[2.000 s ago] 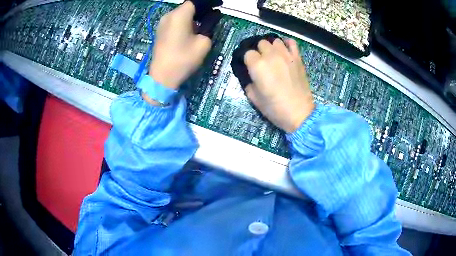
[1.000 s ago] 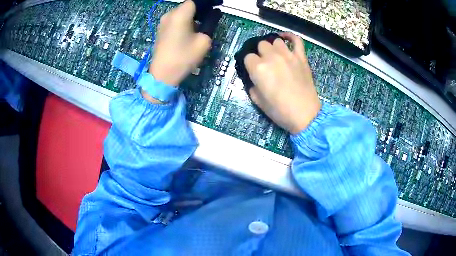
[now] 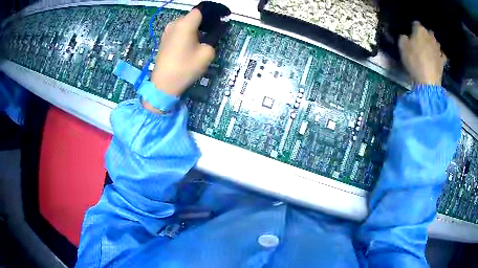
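Green circuit boards (image 3: 325, 112) lie in a long row between white rails, with a bright reflection near the middle. My left hand (image 3: 183, 49) is above the boards at upper left of centre, its fingers curled round a black item (image 3: 212, 18) of unclear kind. A light-blue strap (image 3: 157, 98) circles my left wrist, with a loose blue tab over the boards. My right hand (image 3: 422, 52) is beyond the far rail at upper right, its fingertips at a dark bin (image 3: 453, 39). Whether it holds anything is too dark to tell.
A black tray (image 3: 319, 32) filled with small cream parts stands beyond the boards at upper centre, left of my right hand. A thin blue cord (image 3: 152, 26) runs up from the wrist strap. A red panel (image 3: 73, 172) is at lower left. The white near rail (image 3: 272, 180) runs in front of my body.
My right hand has moved from over the middle board to the dark bin at upper right, uncovering the board. The black item that was at its fingers no longer shows over the board.
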